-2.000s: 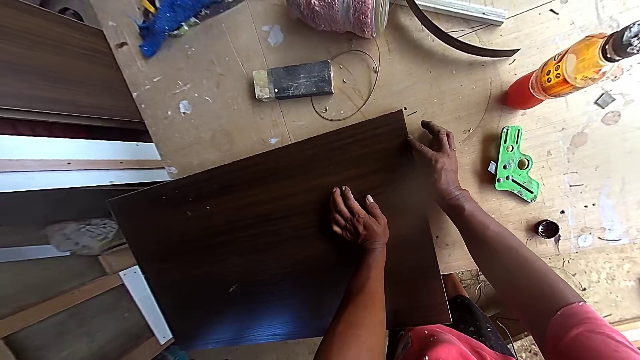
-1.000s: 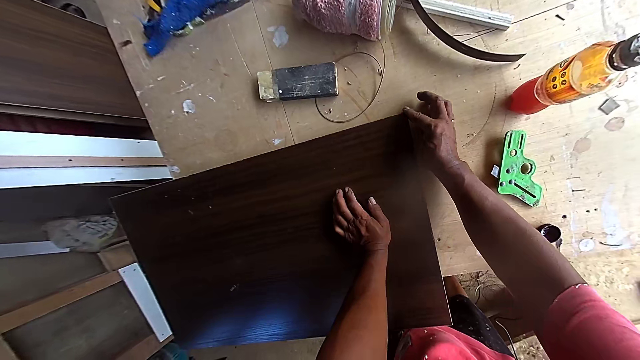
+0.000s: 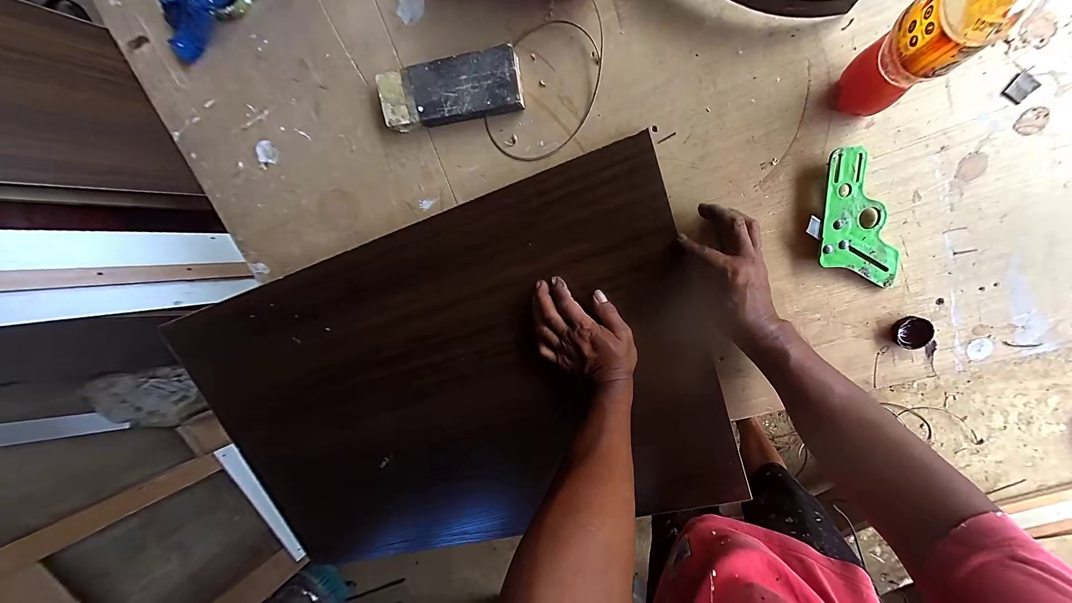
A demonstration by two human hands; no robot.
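Observation:
A dark wood-grain laminate panel (image 3: 419, 335) lies tilted on a plywood worktable, its lower part reaching past the table's near edge. My left hand (image 3: 586, 335) rests on the panel's face, fingers slightly spread, holding nothing. At the panel's right edge is my right hand (image 3: 733, 260), its thumb by the edge and its fingers over the table, with nothing seen in it. Above the panel lies a dark block (image 3: 465, 86) with a light end, next to a thin looped strip (image 3: 599, 75). A green perforated metal or plastic piece (image 3: 858, 219) lies right of my right hand.
A bottle of red-orange liquid (image 3: 879, 71) is at the upper right. A small round cap or cup of dark stuff (image 3: 913, 332) sits near the right side. Blue cloth or plastic (image 3: 186, 29) lies at the upper left. Wood frames and white strips (image 3: 126, 249) stand left of the table.
My right hand has moved down along the panel's right edge, away from the top corner. My left hand stays on the panel's face.

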